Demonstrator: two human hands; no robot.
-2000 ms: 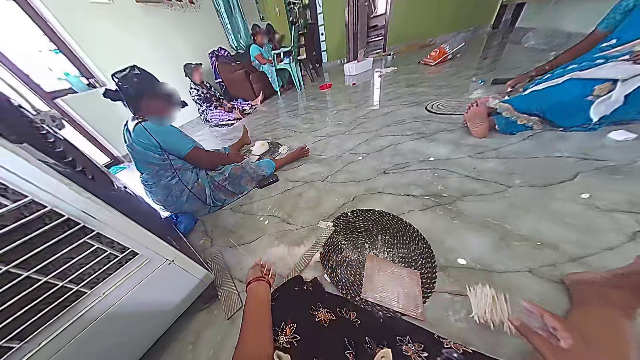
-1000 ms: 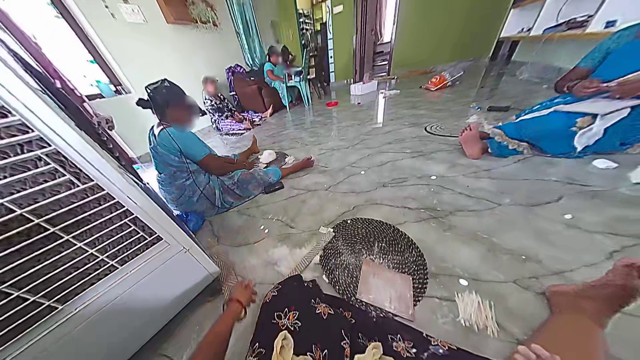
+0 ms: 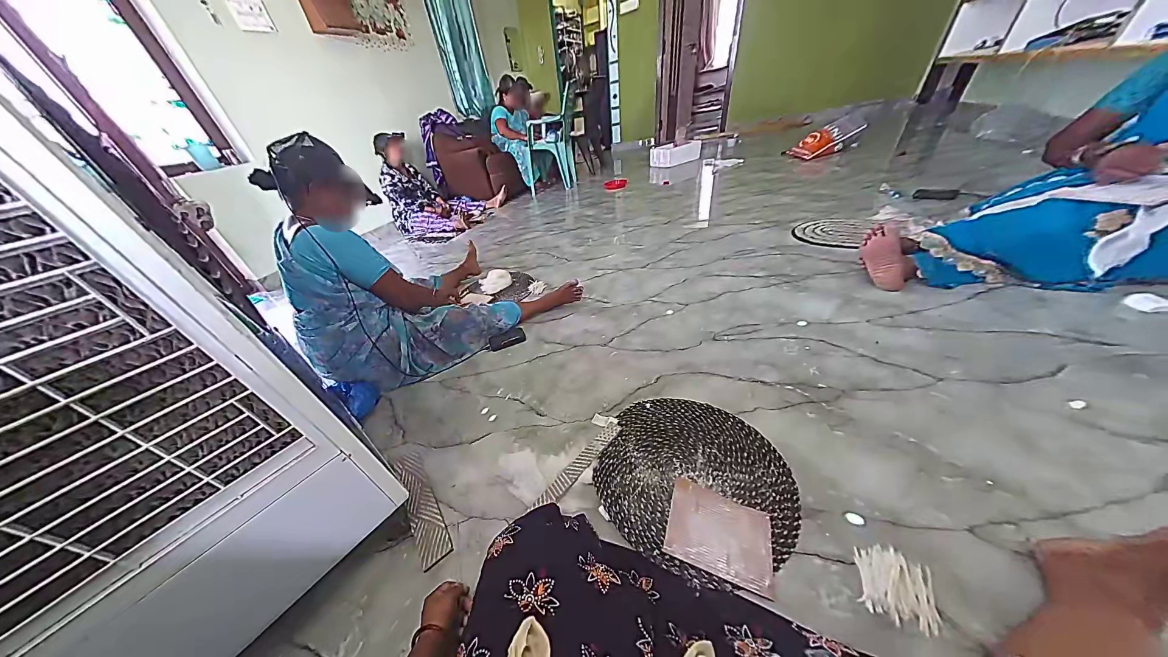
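Observation:
At the bottom edge, my left hand (image 3: 444, 610) rests beside the dark flowered cloth (image 3: 584, 584) over my lap; its fingers are partly hidden, and whether it holds anything cannot be told. My right hand is out of the frame. In front of the cloth lies a round braided mat (image 3: 693, 447), dark and dusted with white. A flat translucent square board (image 3: 719, 537) overlaps its near edge. To the right, a bundle of thin white sticks or wicks (image 3: 897, 587) lies on the floor. Pale objects (image 3: 529, 639) sit on the cloth.
A white slatted cooler (image 3: 319, 538) stands close on the left, with patterned strips (image 3: 424, 511) on the floor beside it. A bare foot (image 3: 1095, 593) is at lower right. Several people sit farther off, one (image 3: 365, 283) at left and one in blue (image 3: 1031, 228) at right.
My left hand has moved down and nearer the lap. My right hand, seen at the lower right earlier, has left the view. The view has shifted.

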